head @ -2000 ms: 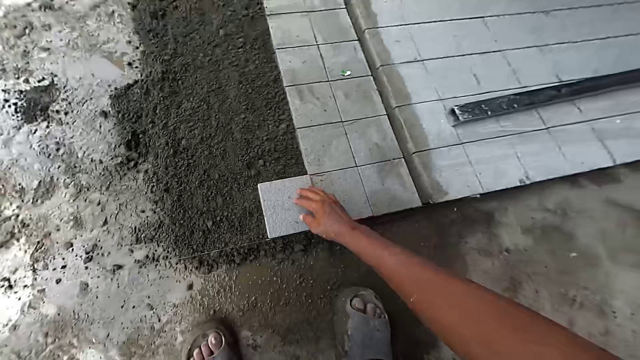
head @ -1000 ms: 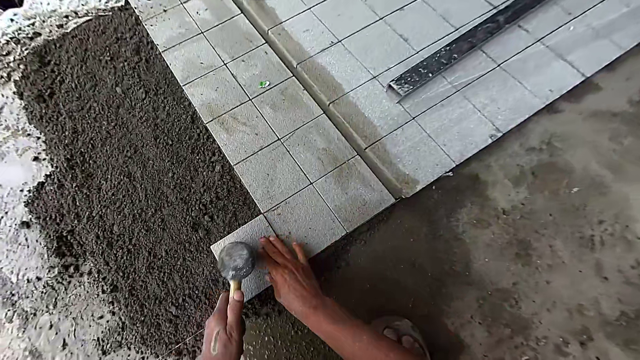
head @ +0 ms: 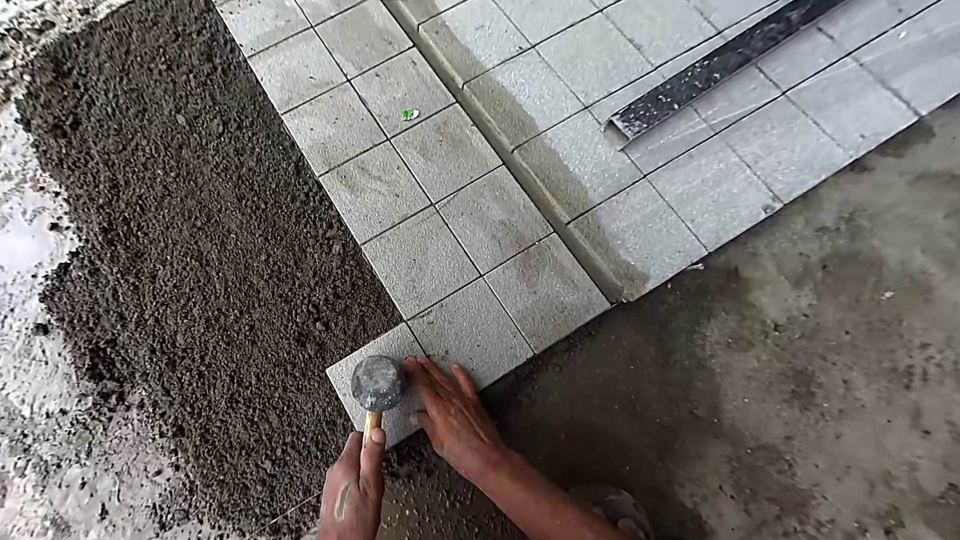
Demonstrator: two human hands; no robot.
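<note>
My left hand (head: 354,480) grips the wooden handle of a rubber mallet (head: 377,383), whose dark round head is over the corner tile (head: 346,375). That grey textured tile lies at the row's end, against the neighbouring tile (head: 469,330), with dark mortar along its left side. My right hand (head: 454,420) rests with fingers spread across the right part of the corner tile and the seam beside it, holding nothing. Whether the mallet head touches the tile cannot be told.
Rough damp mortar (head: 202,247) spreads left of the tiles. A narrow channel (head: 517,161) runs between tiled areas. A speckled dark metal bar (head: 720,67) lies on the right-hand tiles. A thin string (head: 296,511) shows lower left; bare wet concrete (head: 817,337) lies lower right.
Two seconds ago only my right hand was in view, on the corner tile. My left hand has since come in with the mallet. The view has turned and come closer.
</note>
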